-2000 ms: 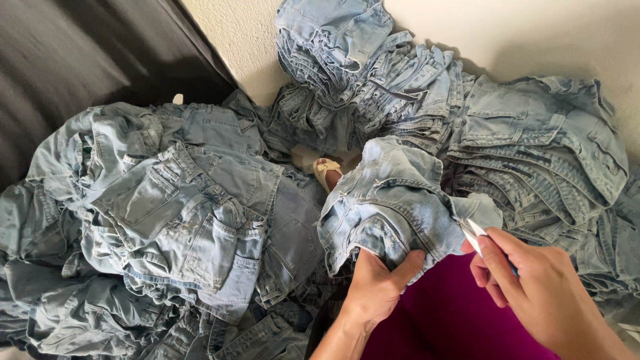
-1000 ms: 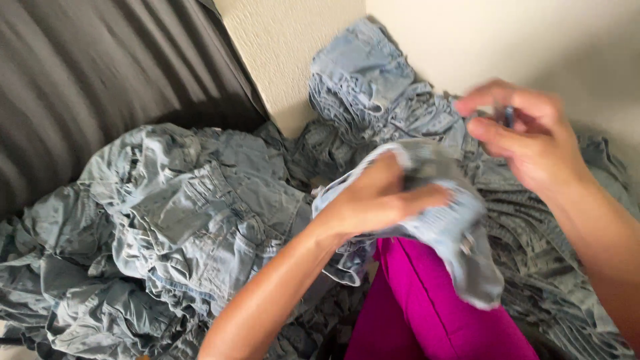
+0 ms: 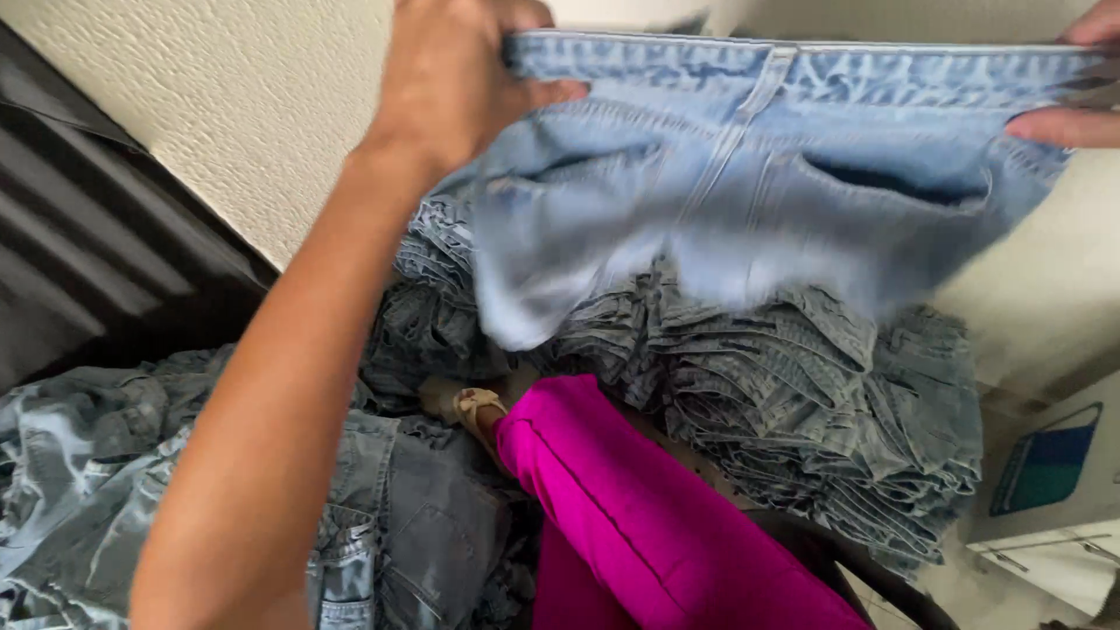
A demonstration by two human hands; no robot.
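A light blue denim garment (image 3: 700,175) with back pockets, belt loops and a waistband hangs spread out across the upper part of the view, its lower edge blurred. My left hand (image 3: 455,83) grips the left end of the waistband between thumb and fingers. At the right edge of the view, my right hand (image 3: 1072,105) grips the other end, and part of this hand is cut off. Whether it also holds the small tool seen earlier cannot be told. Below the garment lies a stack of folded denim garments (image 3: 787,394).
A loose heap of denim (image 3: 96,464) lies at the lower left. A dark curtain or cloth (image 3: 105,236) hangs beside the textured wall (image 3: 262,96). My magenta-clad leg (image 3: 612,499) and sandal (image 3: 479,401) are between the piles. A white cabinet (image 3: 1050,534) stands at right.
The denim garment, earlier bunched over my lap, is raised and spread out by its waistband. Both hands have moved up and apart. The right hand, free of the garment a second ago, grips it.
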